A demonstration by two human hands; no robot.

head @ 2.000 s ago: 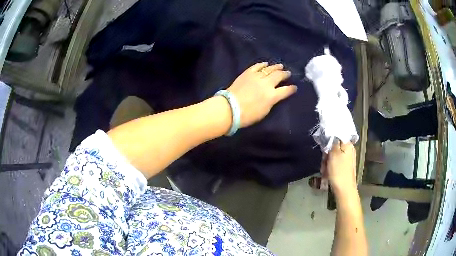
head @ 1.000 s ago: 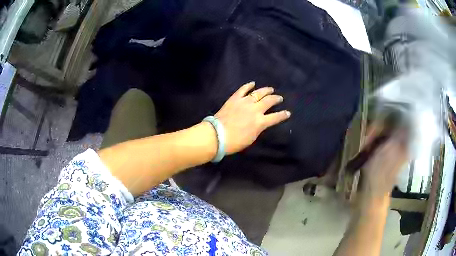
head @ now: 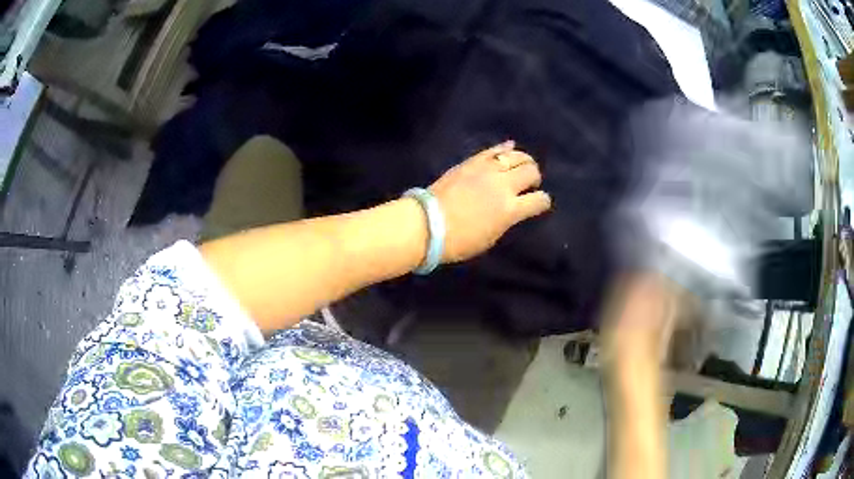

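The dark garment (head: 375, 103) lies spread over my lap and the support in front, with a small pale grey patch (head: 300, 50) at its upper left. My left hand (head: 492, 201) rests palm down on the middle of the garment, fingers slightly apart, holding nothing. My right hand (head: 646, 313) is blurred at the garment's right edge. It grips the white rag (head: 698, 215), which is a wide motion blur over the right edge. I cannot see whether a tool is in that fist.
A white sheet (head: 682, 47) shows beyond the garment's upper right. Metal-framed tables stand at both sides, with a bar (head: 42, 243) at the left and a motor (head: 773, 84) at the right. A pale surface (head: 552, 402) lies below the garment.
The white rag and my right hand have swung out to the right and come back partly left, now blurred. My left hand has shifted a little on the garment and its fingers are less spread.
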